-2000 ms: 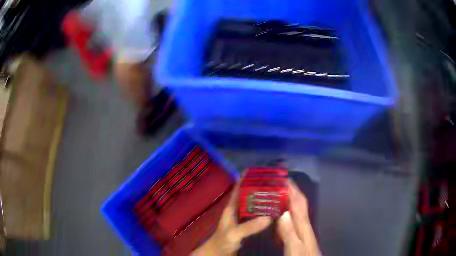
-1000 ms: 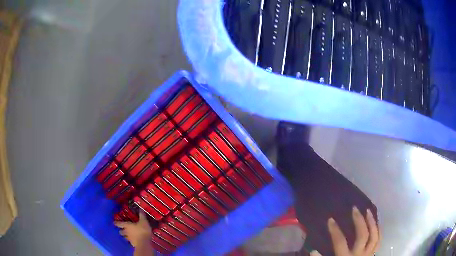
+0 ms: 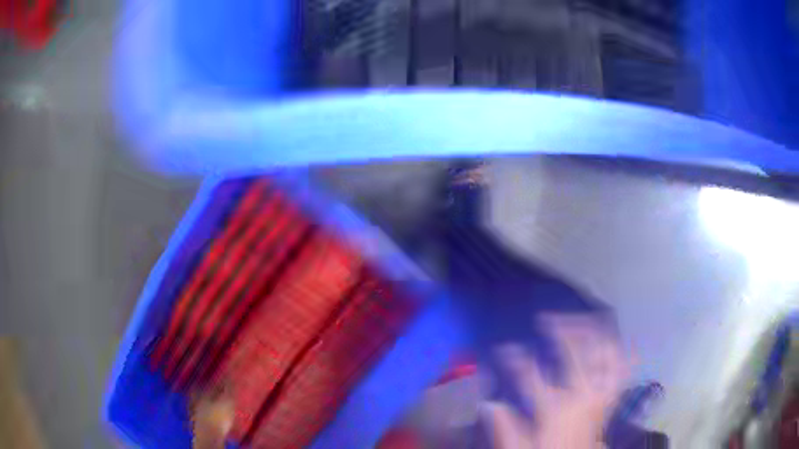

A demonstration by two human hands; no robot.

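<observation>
The frame is strongly blurred. A blue plastic crate (image 3: 385, 368) stands tilted in view at lower left, with rows of red radios (image 3: 289, 302) packed in it. My left hand (image 3: 213, 419) is a small blurred patch at the crate's lower left, over the radios and partly cut off by the bottom edge; whether it holds anything cannot be told. My right hand (image 3: 561, 386) is at the bottom, right of the crate, over my dark-clothed leg (image 3: 526, 289). Its fingers look spread and no object shows in it.
A larger blue crate (image 3: 438, 127) with dark units (image 3: 491, 44) inside crosses the top, its rim close to me. Grey floor (image 3: 70, 219) lies at left, with a brown piece (image 3: 16, 403) at the lower left edge. A pale shiny surface (image 3: 648, 245) is at right. A red thing (image 3: 33, 19) shows at top left.
A second ago my left hand was in the red radios with fingers visible; now it is lower and blurred. My right hand has shifted left. The radio held two seconds ago no longer shows in my hands.
</observation>
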